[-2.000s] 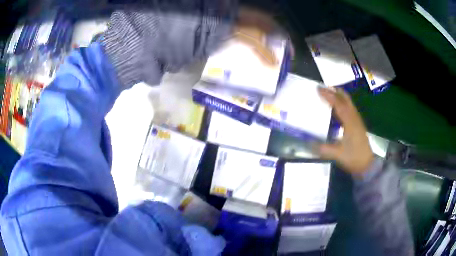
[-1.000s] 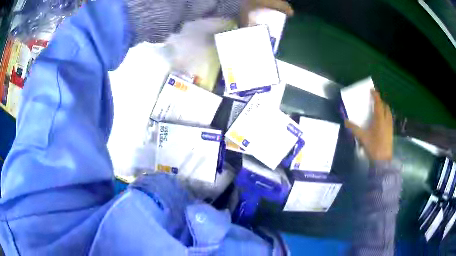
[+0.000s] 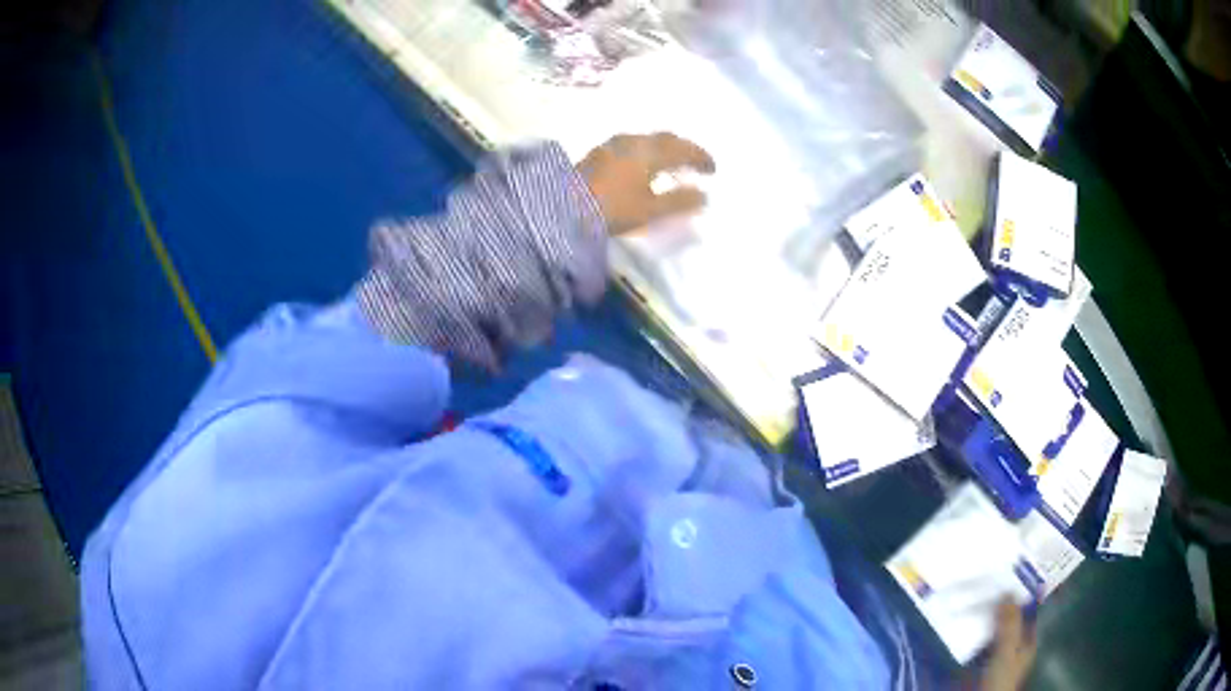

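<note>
My left hand (image 3: 648, 182) is over the bright white surface at upper centre, thumb and fingers apart, with nothing clear in it. A clear plastic bag (image 3: 824, 101) lies to its right. White and dark blue product boxes (image 3: 905, 317) lie in a loose, overlapping pile at the right, some tilted. My right hand (image 3: 1010, 651) is at the lower right, partly cut off by the bottom edge. Its fingers are on the edge of a slightly blurred product box (image 3: 961, 567) at the near end of the pile; the thumb is hidden.
The printed board (image 3: 695, 344) has a yellow near edge. Crinkled film with red and dark prints (image 3: 581, 34) lies at the top. A pale metal rail (image 3: 1114, 365) runs along the green surface (image 3: 1147, 284) at the right. Blue floor (image 3: 257, 176) with a yellow line is at the left.
The view has swung left, so the boxes appear further right. My left hand has moved from the far boxes to the white surface. My right hand has moved to a near box.
</note>
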